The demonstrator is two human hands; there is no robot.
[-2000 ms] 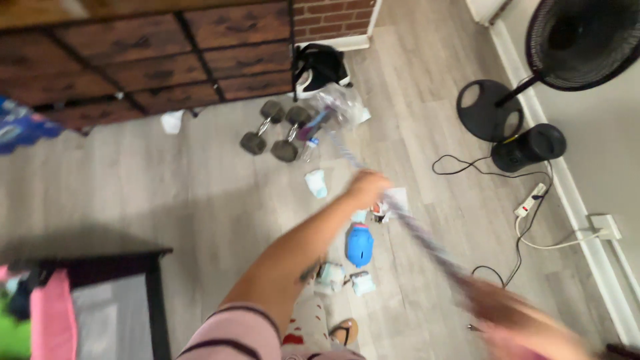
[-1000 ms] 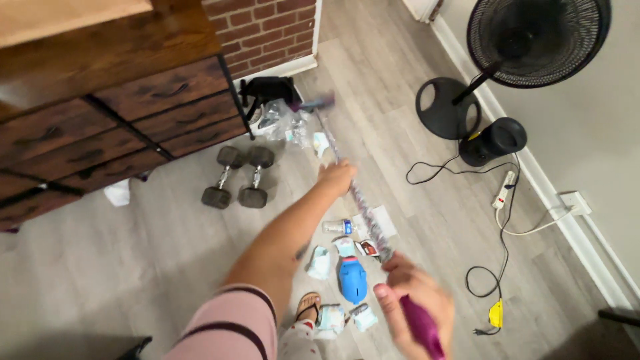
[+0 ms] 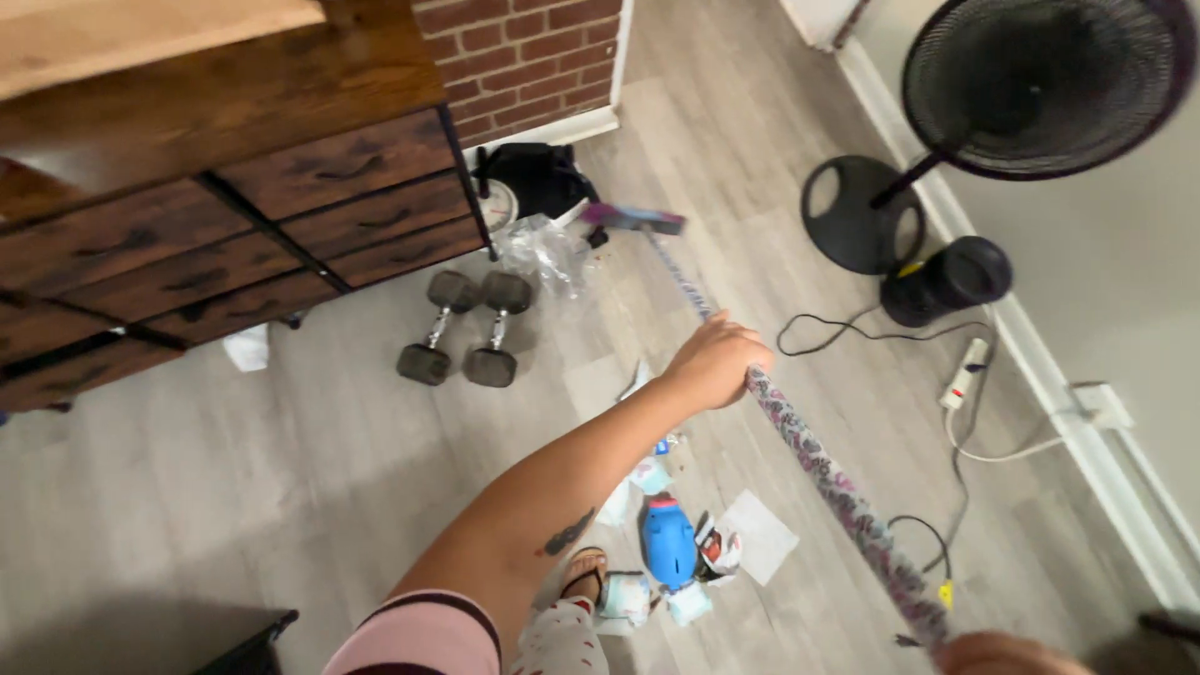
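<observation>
My left hand (image 3: pixel 720 361) is closed around the middle of a floral-patterned broom handle (image 3: pixel 825 473). Only part of my right hand (image 3: pixel 1012 654) shows at the bottom right edge, wrapped on the upper end of the same handle. The purple and grey broom head (image 3: pixel 634 219) is at the far end, slightly blurred, beside a clear plastic bag (image 3: pixel 548 253) and a black bag (image 3: pixel 539 178). Below my left forearm lie a blue plastic container (image 3: pixel 669 544), several folded diapers (image 3: pixel 626 596), a crumpled wrapper (image 3: pixel 717 548) and a white paper sheet (image 3: pixel 757 536).
Two dumbbells (image 3: pixel 499 328) lie near a wooden dresser (image 3: pixel 347 173), with a white scrap (image 3: pixel 247 348) at its foot. Along the right wall stand a black pedestal fan (image 3: pixel 862 214) and a small black appliance (image 3: pixel 947 281), with a power strip (image 3: pixel 964 375) and loose cords. A dark frame corner (image 3: pixel 258 647) shows lower left.
The broom head was at the clear plastic and black bag a second ago and is now to their right. My right hand has moved mostly out of view, toward the bottom right.
</observation>
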